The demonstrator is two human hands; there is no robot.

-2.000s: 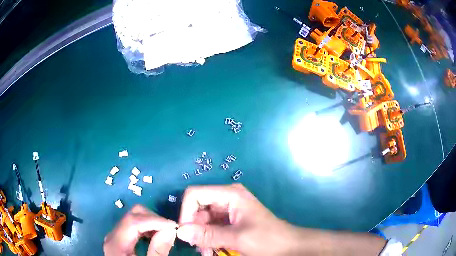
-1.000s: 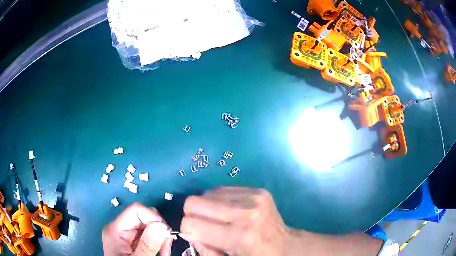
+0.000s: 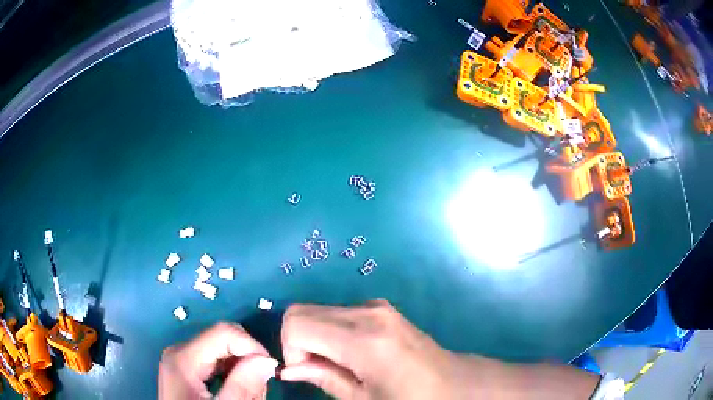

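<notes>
My left hand (image 3: 217, 363) and my right hand (image 3: 363, 348) meet at the bottom middle, fingertips touching. The left thumb and finger pinch a tiny whitish part (image 3: 274, 369). The right fingertips pinch a thin dark piece against it, probably a wire lead; fingers hide most of it. No orange housing shows under the hands. Several small white housings (image 3: 205, 273) lie left of centre, and one lone white housing (image 3: 266, 304) lies just above the hands. Several tiny clear or grey clips (image 3: 317, 250) lie scattered mid-table, with a small cluster of clips (image 3: 363, 187) farther back.
A clear bag of white contents (image 3: 281, 47) lies at the far side, before the grey rail (image 3: 94, 66). Orange housings with leads are piled at the upper right (image 3: 535, 105) and stand at the lower left (image 3: 72, 344). A blue stool (image 3: 653, 324) is beyond the table's right edge.
The fingertips have closed together, hiding the thin shiny piece seen between them one second ago. The orange edge seen under my right hand two seconds ago no longer shows.
</notes>
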